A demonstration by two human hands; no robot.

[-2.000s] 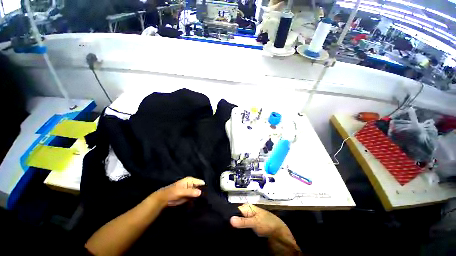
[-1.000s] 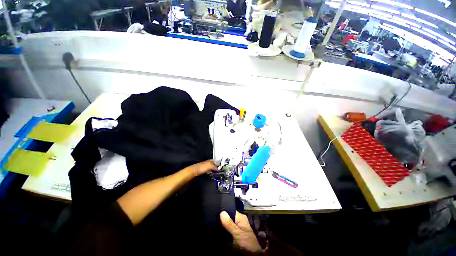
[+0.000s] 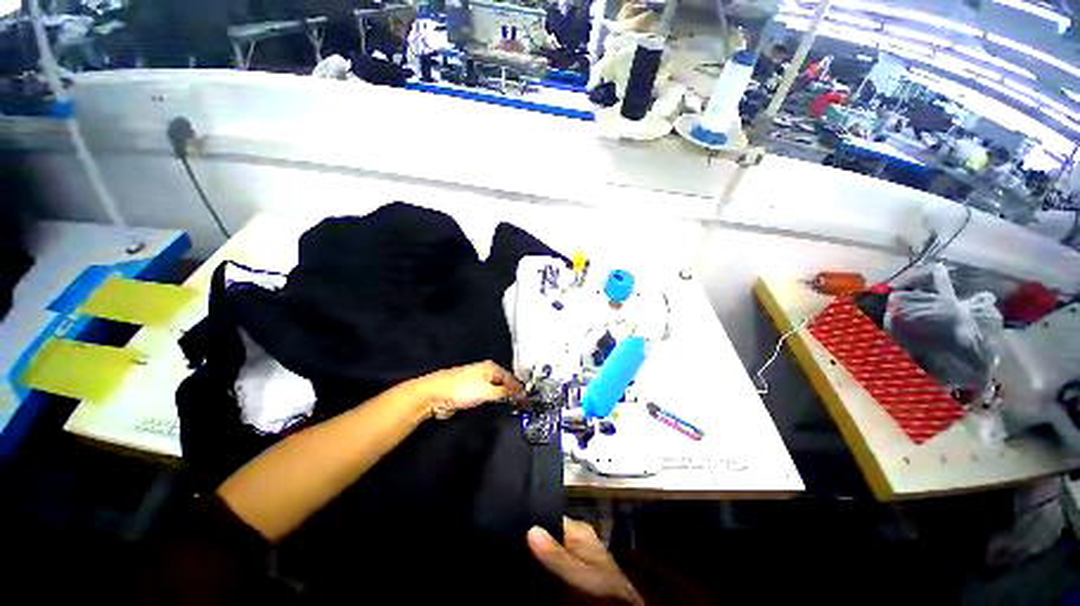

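Observation:
The black garment (image 3: 391,284) covers the left of the sewing table and hangs down over its front edge. A white patch (image 3: 272,385) shows in it at the left. The white machine head (image 3: 533,310) stands right of the cloth, with a blue cylinder (image 3: 615,376) on it. The garment's edge lies at the metal presser foot area (image 3: 540,417). My left hand (image 3: 471,388) rests on the cloth just left of the presser foot, fingertips partly hidden against the metal parts. My right hand (image 3: 580,561) holds the garment's right edge below the table front, thumb on top.
Thread snips (image 3: 675,420) lie right of the machine. Black (image 3: 641,81) and white (image 3: 728,92) thread cones stand behind the partition. Yellow pieces (image 3: 81,368) lie at left. A red patterned sheet (image 3: 886,367) and a clear plastic bag (image 3: 947,326) lie on the right table.
My left hand has moved from the cloth in front up to the presser foot. The garment's edge has moved to the presser foot, and my right hand sits lower on it.

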